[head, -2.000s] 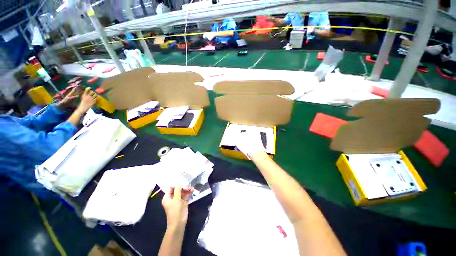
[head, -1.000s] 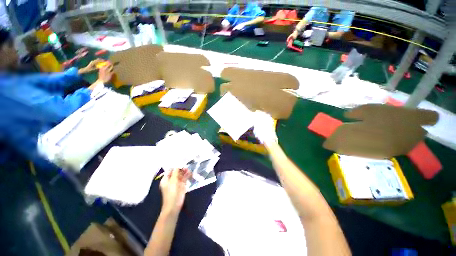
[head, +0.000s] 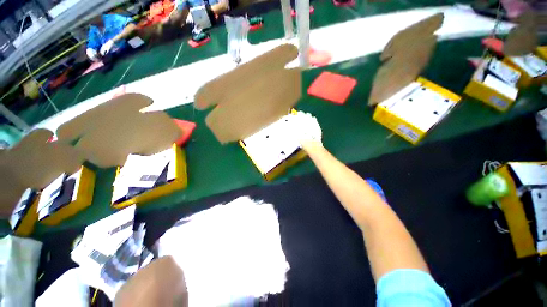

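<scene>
My right hand (head: 309, 129), in a white glove, is on the right edge of a white plate (head: 273, 141) with dark holes, lying in an open yellow box (head: 267, 175). Its fingers are too blurred to show a grip. My left hand (head: 153, 285) is a blurred shape at the bottom left, partly cut off, beside the printed leaflets (head: 108, 240); its fingers cannot be made out. A stack of clear bags (head: 231, 252) lies on the black mat. Another yellow box (head: 180, 174) at the left holds white printed sheets.
More open yellow boxes, one (head: 420, 111) with a plate, stand along the green conveyor (head: 342, 141). Their brown lids stand up. Red pads (head: 331, 87) lie between boxes. A green roll (head: 487, 190) is at the right. A blue object (head: 376, 189) is partly behind my forearm. Workers are across the line.
The view has swung to the right. My right hand has left the box with the sheets, let go of the white sheet, and moved to the plate box on its right. My left hand is lower and blurred.
</scene>
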